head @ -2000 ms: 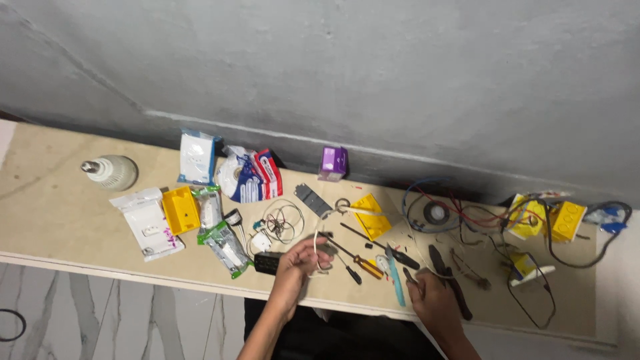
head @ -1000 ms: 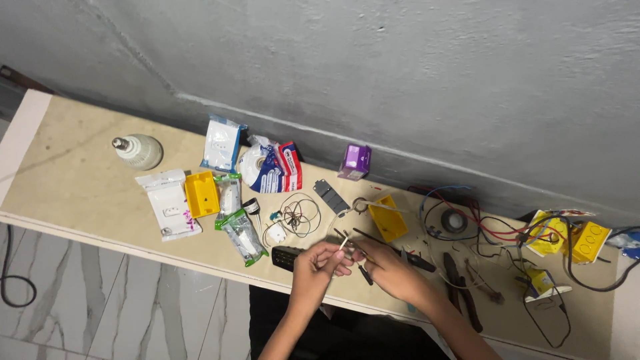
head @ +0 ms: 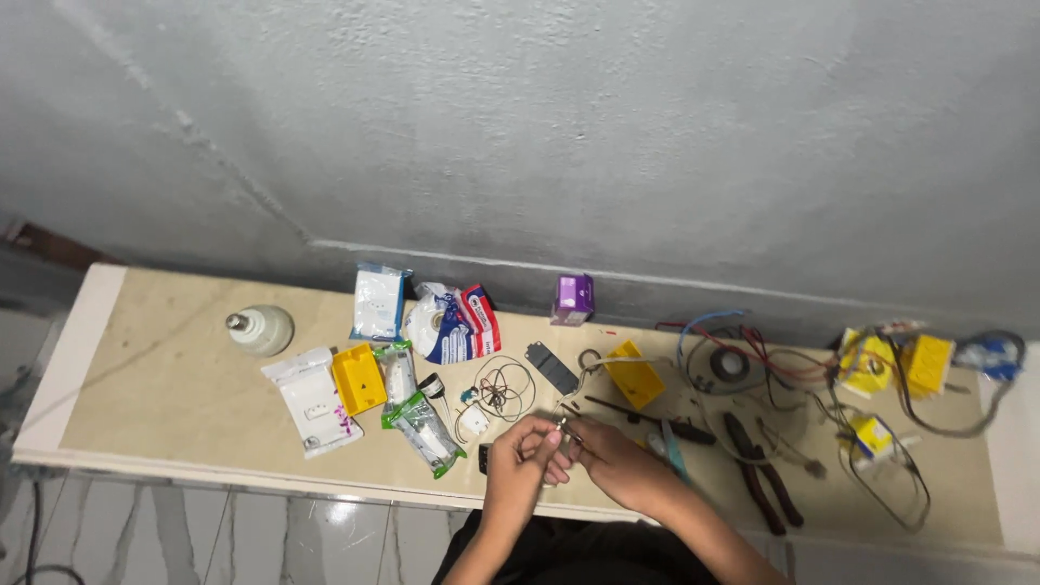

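Observation:
My left hand [head: 528,455] pinches the end of a white cable [head: 597,366] near the front edge of the table. My right hand [head: 613,463] meets it there, its fingers around a thin dark tool or wire end, too small to name. Behind the hands lie a dark grey plastic part [head: 552,369], a yellow electrical box [head: 635,375] and coiled thin wires [head: 504,390]. A long dark screwdriver [head: 650,418] lies just beyond my right hand, and dark-handled pliers [head: 762,471] rest further right.
A light bulb [head: 260,330], packaged parts [head: 313,402] and another yellow box [head: 358,379] lie on the left. A purple carton [head: 573,299] stands near the wall. Black tape [head: 729,364], tangled cables and yellow boxes [head: 926,366] occupy the right. The table's front edge [head: 244,486] runs below.
My right hand has moved left from beside the pliers to meet my left hand at the cable end. The view has shifted.

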